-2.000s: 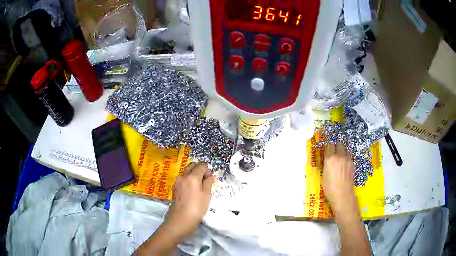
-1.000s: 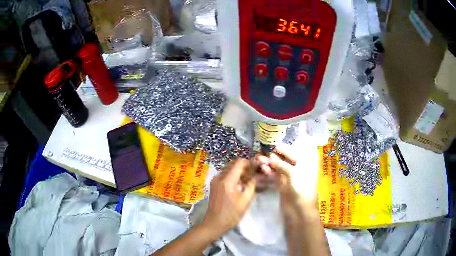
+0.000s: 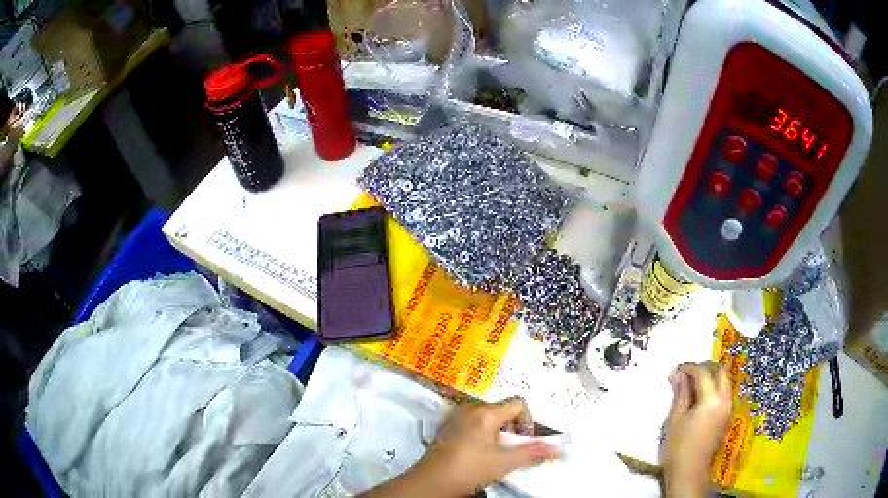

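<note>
My left hand [image 3: 482, 443] pinches the edge of a pale grey-white garment [image 3: 360, 418] at the table's front edge. Two small snaps show on the cloth left of this hand. My right hand [image 3: 699, 413] is at the left edge of the right yellow sheet, fingers curled; whether it holds a small part cannot be told. The snap machine's head [image 3: 759, 165] shows 3641 in red. Its lower die [image 3: 610, 358] is uncovered, with the dark upper die [image 3: 644, 316] above it. Loose silver snap parts [image 3: 557, 302] lie left of the die, another pile [image 3: 774, 374] on the right.
A smartphone [image 3: 355, 275] lies on the table's left, beside a bag of snap parts [image 3: 467, 199] and a yellow sheet [image 3: 453, 336]. Black [image 3: 248, 141] and red [image 3: 324, 97] bottles stand behind. A blue tub [image 3: 136, 248] holds garments [image 3: 161, 389]. A thin black stick [image 3: 836, 387] lies right.
The view has turned left. My hands were together at the die a second ago; now they are apart, the left at the front edge with cloth, the right beside the right sheet. The counter is unchanged.
</note>
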